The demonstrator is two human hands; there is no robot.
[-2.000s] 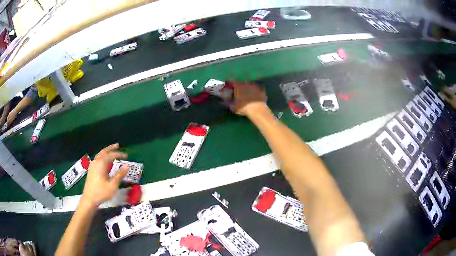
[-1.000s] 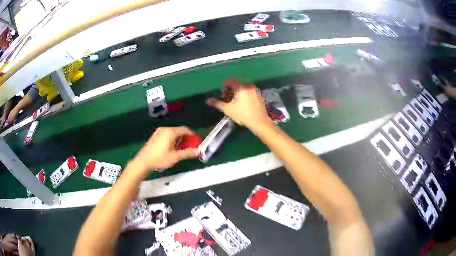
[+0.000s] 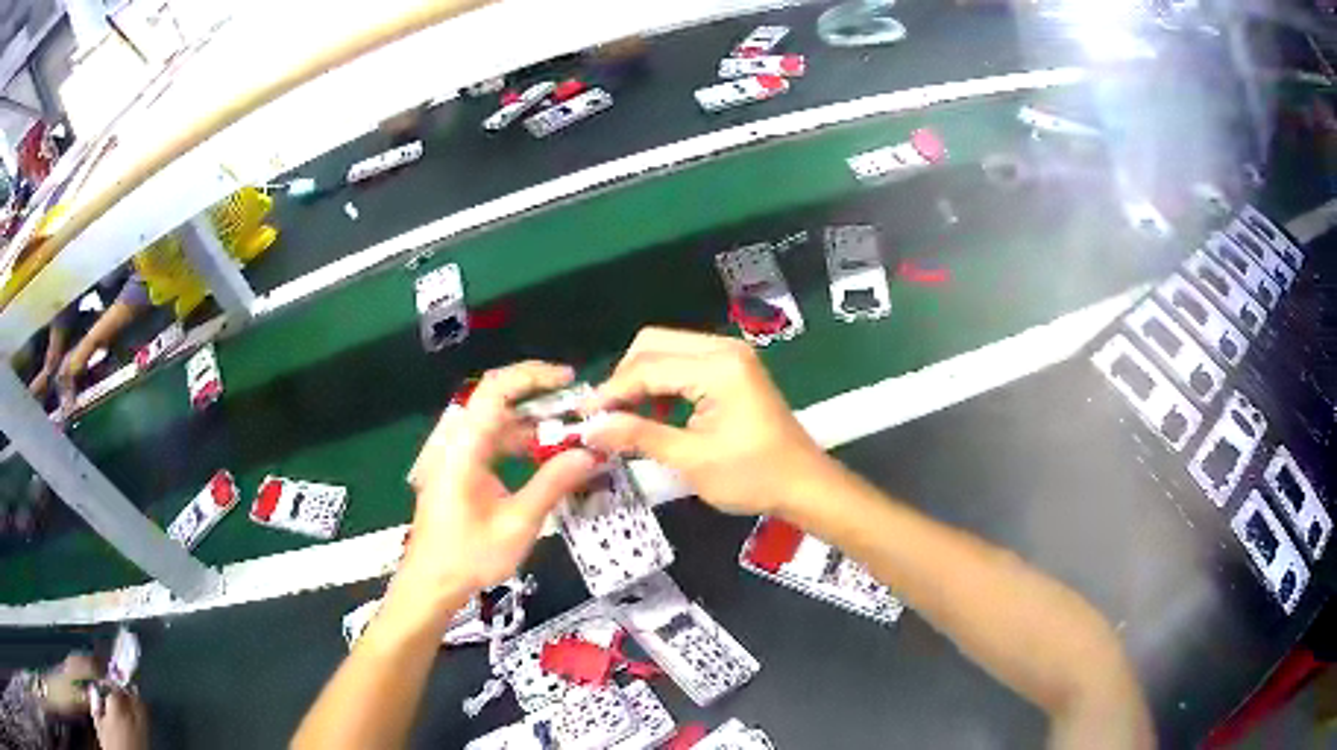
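Observation:
A pale housing [image 3: 613, 531] with rows of small holes hangs between my two hands, above the housing pile. My left hand [image 3: 491, 476] grips its upper end, thumb and fingers around a small red part [image 3: 557, 434]. My right hand [image 3: 704, 418] has its fingertips at the same end, on or beside a small white piece; the fingers hide whether it is seated. Below lies the housing pile [image 3: 682, 645] on the dark bench, with a red frame [image 3: 584, 659] on top. Another housing with a red end [image 3: 821, 564] lies right of it, partly behind my right forearm.
The green belt [image 3: 616, 308] carries several scattered housings and loose red parts beyond a white rail [image 3: 909, 396]. Housings stand in rows [image 3: 1144, 388] at right. A slanted post [image 3: 110, 491] is at left. Other people's hands show at the lower left [image 3: 110, 711] and upper left.
Both hands have come together and moved back from over the belt toward the bench, bringing the housing and red part. The housings on the belt's near half have shifted slightly in view.

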